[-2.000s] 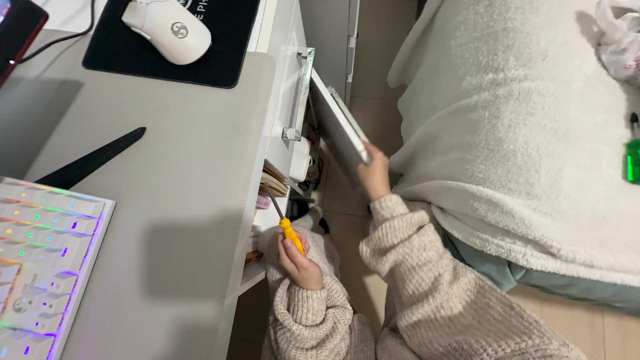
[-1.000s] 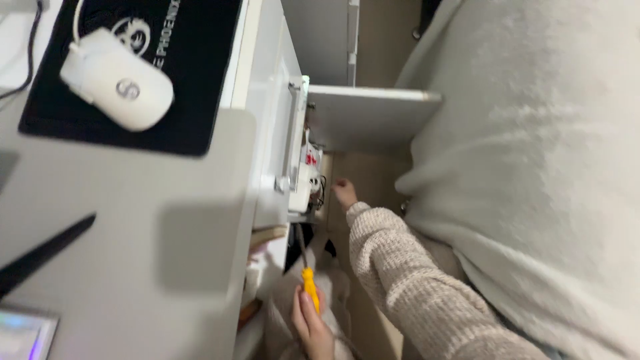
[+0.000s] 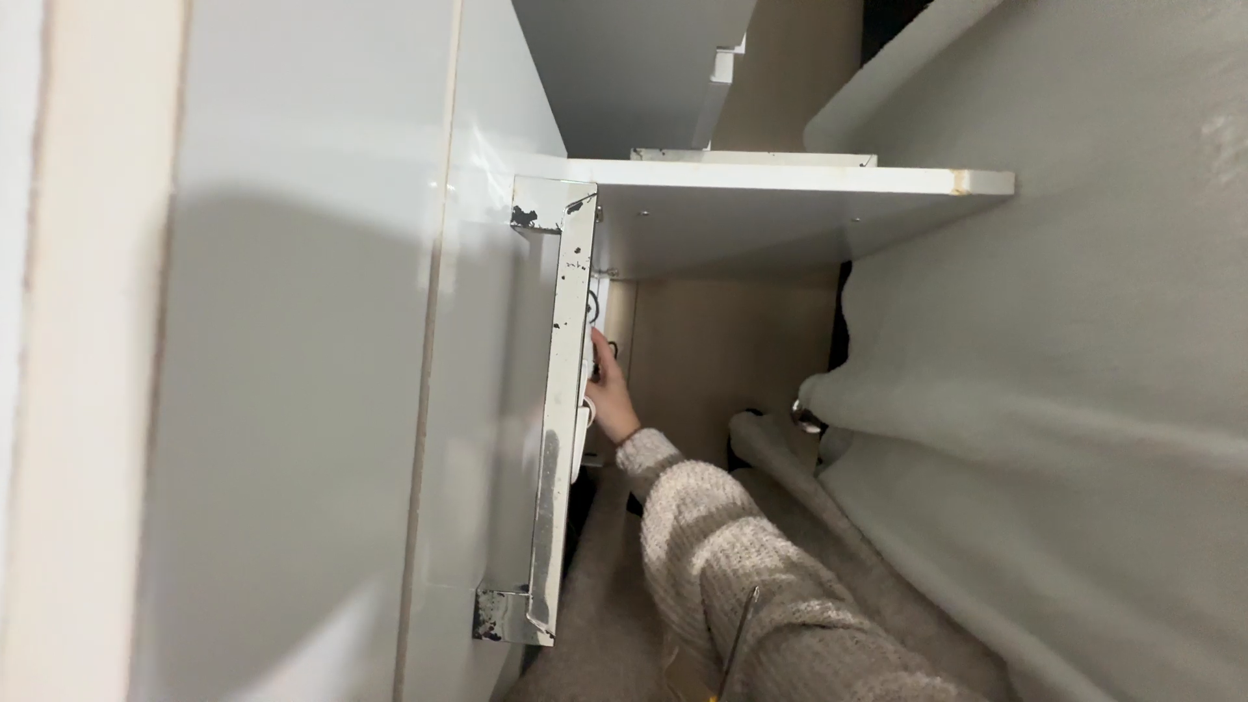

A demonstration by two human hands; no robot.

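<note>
My right hand [image 3: 611, 395] reaches past a worn chrome drawer handle [image 3: 567, 390] into the low cabinet; its fingertips are hidden, so whether they hold anything cannot be told. White items and a dark cable [image 3: 593, 308] lie beside the fingers. An opened white cabinet door [image 3: 721, 219] stands out above the hand. At the bottom, the metal shaft of a screwdriver [image 3: 741, 639] crosses in front of my right sleeve. A bit of its yellow handle shows at the frame's edge, and my left hand is out of view.
White glossy drawer fronts [image 3: 322, 390] fill the left side. A bed with a pale fleece blanket [image 3: 1063, 390] stands on the right. Between them is a narrow strip of tiled floor [image 3: 731, 341]. Another grey-white panel [image 3: 634, 68] stands beyond the door.
The cabinet door, held by my right hand two seconds ago, has swung wider and been let go. That hand has moved into the cabinet. My view has come much closer, and my left hand has left it.
</note>
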